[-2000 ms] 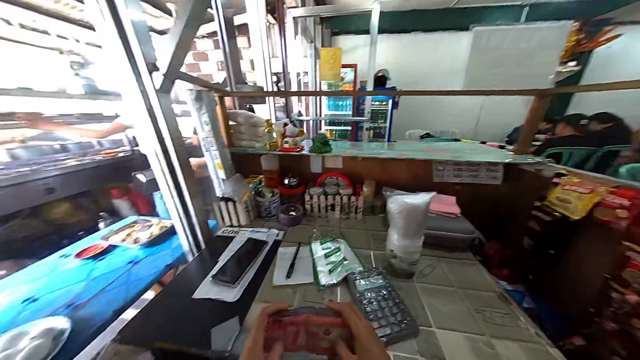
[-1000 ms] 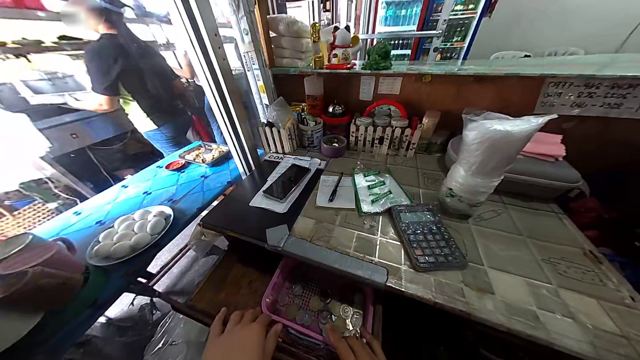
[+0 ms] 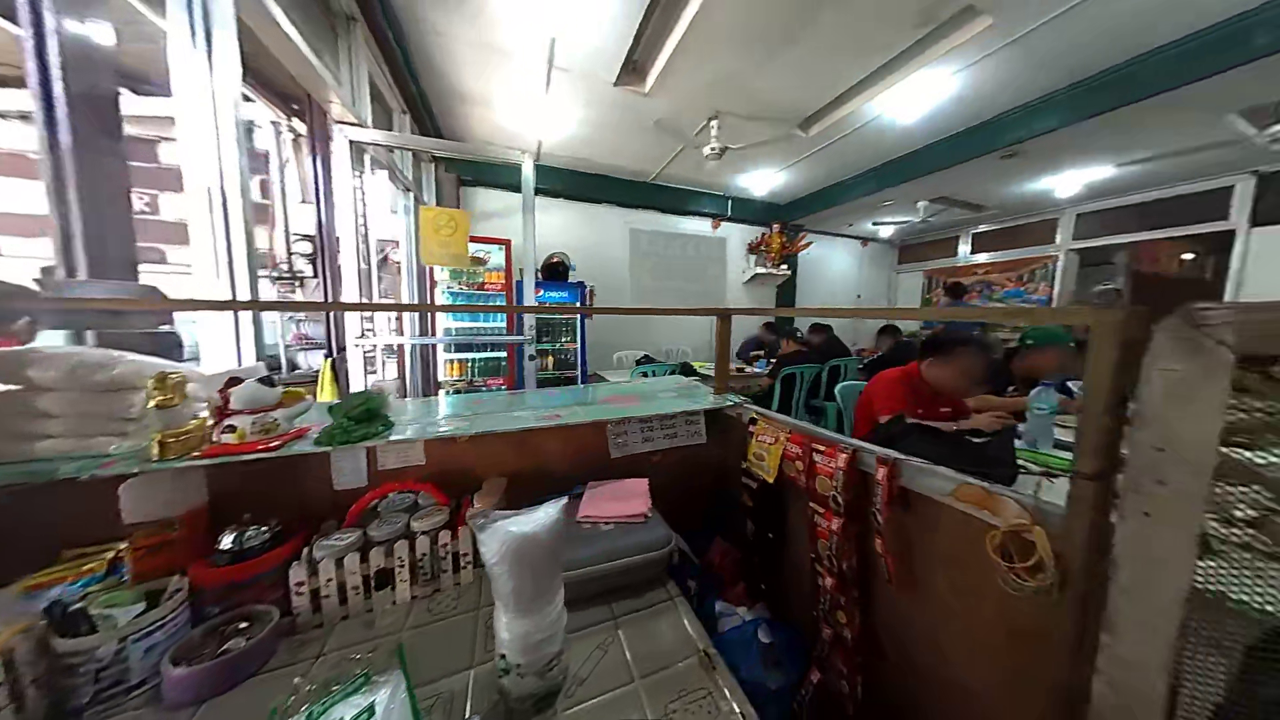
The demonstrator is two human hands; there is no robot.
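Observation:
Neither of my hands shows in the head view, so what they hold or touch is hidden. On the tiled-pattern counter (image 3: 455, 650) stands a tall clear plastic sleeve of cups or bags (image 3: 525, 590). A green-and-white plastic packet (image 3: 365, 697) lies at the lower edge, partly cut off. To the left are a purple bowl (image 3: 220, 655) with small items and a red container (image 3: 245, 575) with a metal bell-like top. Lidded jars (image 3: 390, 525) sit behind a small white picket fence (image 3: 385, 575). A pink cloth (image 3: 614, 500) rests on a grey case (image 3: 620, 550).
A glass-topped ledge (image 3: 540, 408) holds a lucky cat figurine (image 3: 255, 410) and a green bundle (image 3: 355, 418). Red sachet strips (image 3: 832, 540) hang at the right partition (image 3: 960, 600). Several people sit beyond, one in a red shirt (image 3: 910, 400). Drinks fridges (image 3: 560, 335) stand at the back.
The view has swung up and to the right. Both hands, seen earlier at a pink coin basket in an open drawer, have left the view, as have the calculator and phone.

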